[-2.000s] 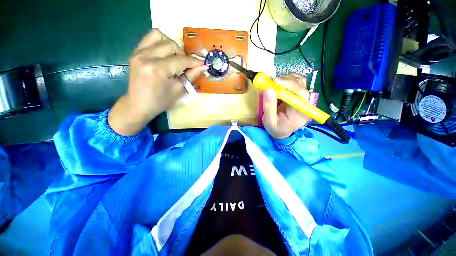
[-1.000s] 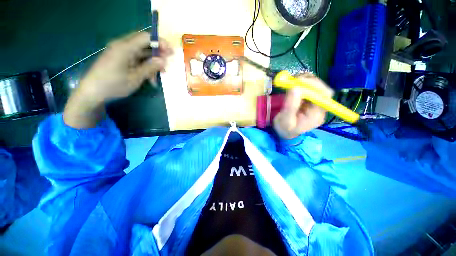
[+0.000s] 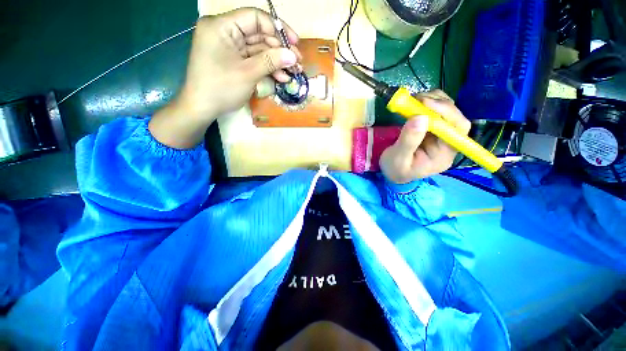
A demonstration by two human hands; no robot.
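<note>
My left hand (image 3: 226, 65) holds slim dark tweezers (image 3: 280, 29) pointing down at the round black and silver workpiece (image 3: 292, 89). The fingertips are close above the ring; whether they touch it cannot be told. The workpiece is at the orange-brown fixture (image 3: 319, 65), whose upper left part is hidden by my hand. My right hand (image 3: 427, 140) is closed around the yellow soldering iron (image 3: 446, 130). The iron's dark tip points up and left, off the fixture's right edge. A thin solder wire (image 3: 130, 56) runs from the silver spool (image 3: 29, 127) towards my left hand.
The pale board (image 3: 274, 158) lies under the fixture. A pink-red block (image 3: 374, 147) is beside my right hand. The tip-cleaning tin (image 3: 395, 20) and thin black cable (image 3: 345, 41) are beyond. A blue box (image 3: 501, 62) and a black fan (image 3: 597, 144) stand at right.
My left hand has come back from the left to the workpiece, now with the tweezers over it. The iron has moved from the workpiece to the right, and its tip is off the fixture.
</note>
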